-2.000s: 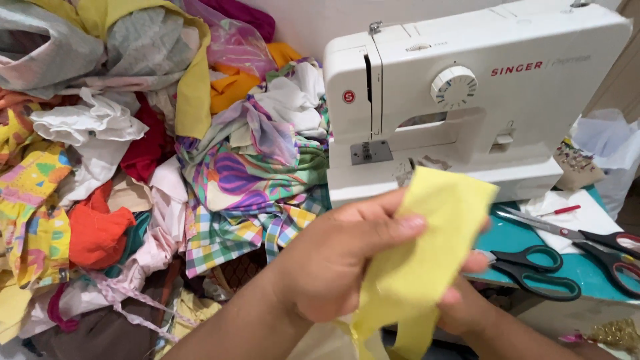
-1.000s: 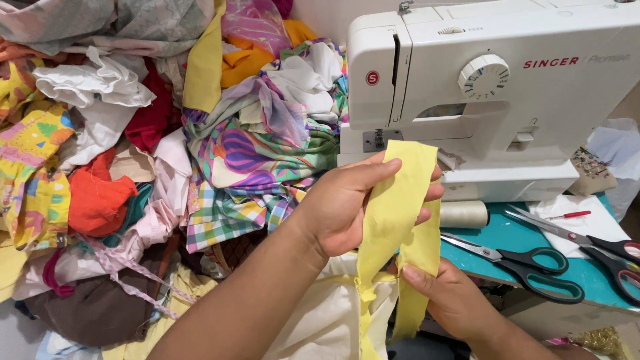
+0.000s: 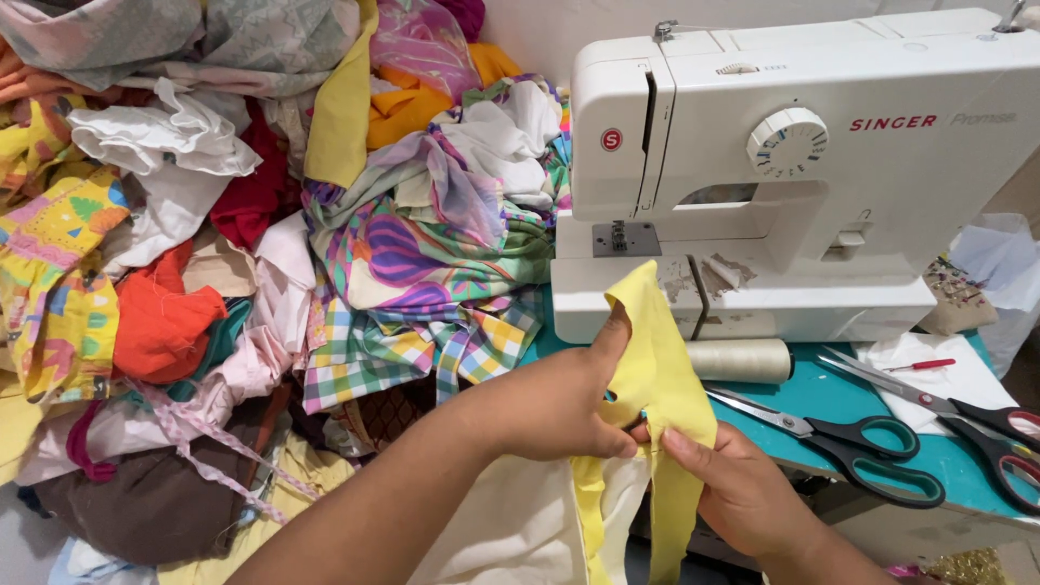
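A yellow fabric strip (image 3: 662,357) is held between my two hands in front of the sewing machine. My left hand (image 3: 569,398) grips its left side, with the thumb up behind the folded top end. The thumb and fingers of my right hand (image 3: 739,487) pinch the strip lower down, near a join or gathered spot. Cream fabric (image 3: 520,520) with yellow edging hangs below my hands. The white Singer sewing machine (image 3: 886,179) stands just beyond, its presser foot over the metal needle plate (image 3: 626,240). Part of my left fingers is hidden by the strip.
A cone of cream thread (image 3: 739,361), black-handled scissors (image 3: 845,455), a second pair (image 3: 959,406) and a red-handled small tool (image 3: 930,365) lie on the teal table (image 3: 796,390). A pincushion (image 3: 959,301) sits behind them. A heap of mixed clothes and fabric (image 3: 422,268) fills the left.
The strip was held up more openly by both hands a second ago. My left hand has come down the strip, and my hands are now closer together around the join.
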